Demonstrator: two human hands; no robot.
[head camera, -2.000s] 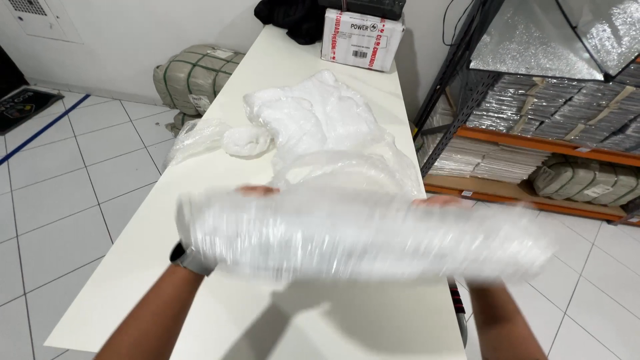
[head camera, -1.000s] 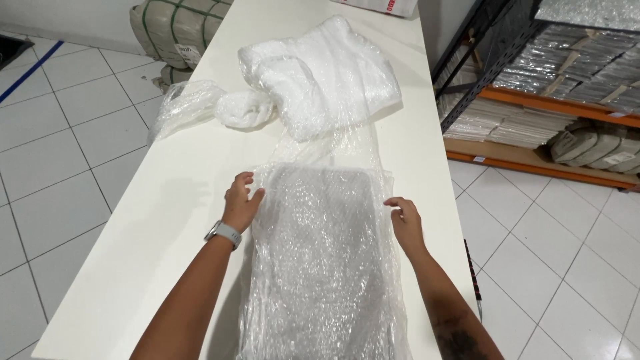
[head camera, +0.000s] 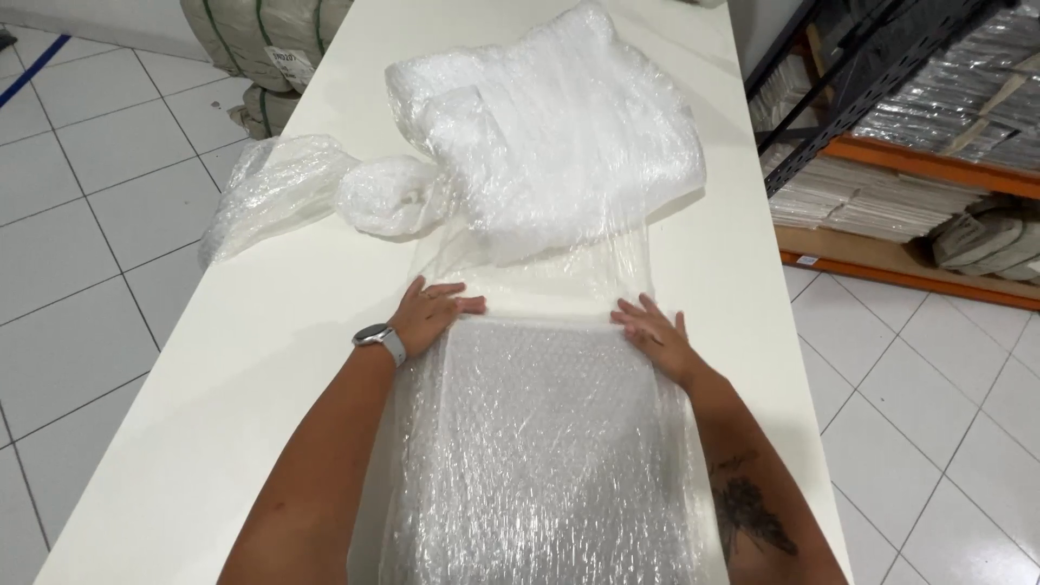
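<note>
A long flat bundle in clear bubble wrap (head camera: 548, 455) lies on the white table, its near end cut off by the view's lower edge. My left hand (head camera: 435, 313) rests with spread fingers on the far left corner of the bundle. On the far right corner lies my right hand (head camera: 654, 333), its fingers also apart. From beneath them a flat strip of bubble wrap (head camera: 536, 280) runs away to a thick loose heap of bubble wrap (head camera: 561, 138). A small bubble wrap roll (head camera: 390, 195) and crumpled clear plastic (head camera: 276, 191) sit left of the heap.
The white table (head camera: 219, 390) has tiled floor on both sides. Beyond its left edge are grey bales (head camera: 260, 32) tied with green straps. A metal rack with orange beams (head camera: 934, 162) stands to the right, holding stacked flat plastic packs (head camera: 967, 89) and another bale (head camera: 991, 244).
The wrapped bundle, held up crosswise in the air two seconds ago, now lies lengthwise on the table. Both hands have come down onto its far corners.
</note>
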